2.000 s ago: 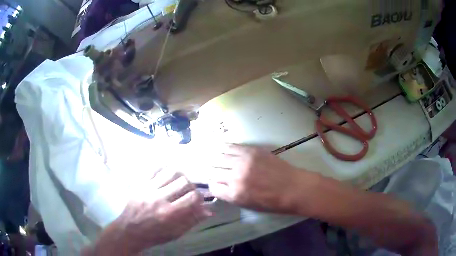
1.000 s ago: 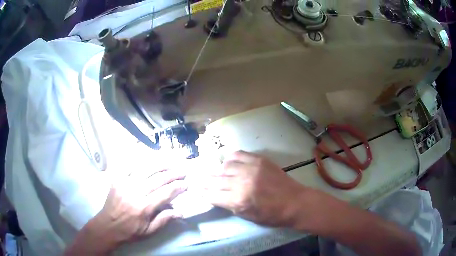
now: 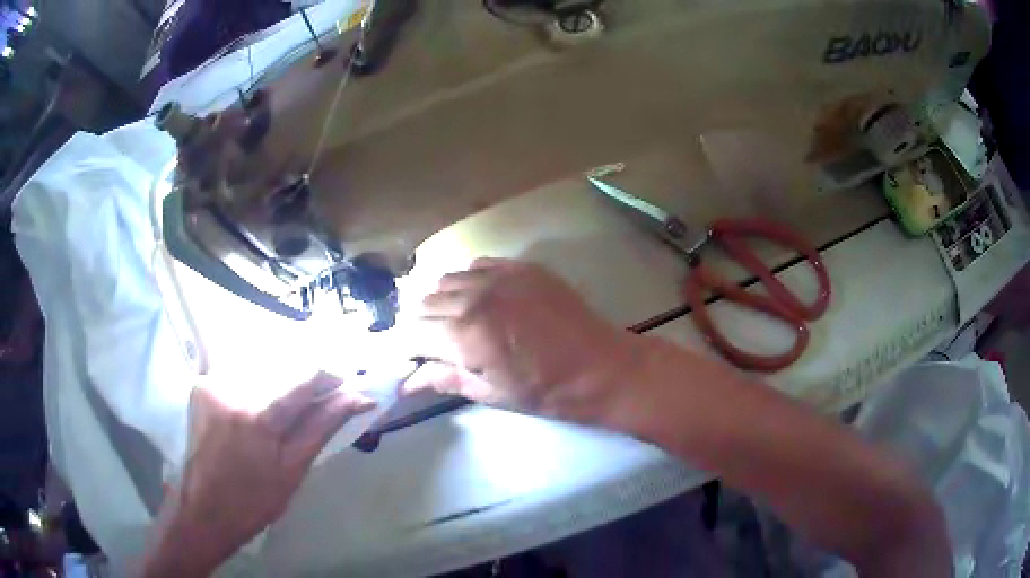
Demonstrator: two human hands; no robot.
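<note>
A white garment (image 3: 96, 248) lies heaped left of the needle and hangs over the table's left edge. My left hand (image 3: 265, 440) is below the needle area, its fingertips pinching a small white part (image 3: 364, 416). My right hand (image 3: 508, 333) is right of and below the presser foot (image 3: 371, 296), thumb and fingers at the other end of that part. A small dark spot shows by the right thumb. Lamp glare washes out most of the cloth between the hands, so its outline is hidden.
The tan sewing machine head (image 3: 542, 124) spans the back. Red-handled scissors (image 3: 754, 291) lie right of my right hand. A green-yellow box (image 3: 928, 194) and small parts tray (image 3: 980, 235) are at the far right. White cloth (image 3: 960, 452) hangs at the lower right.
The view has shifted. My left hand has gone from lying flat to pinching the part. My right hand has moved up nearer the presser foot. The table seam below the hands now shows.
</note>
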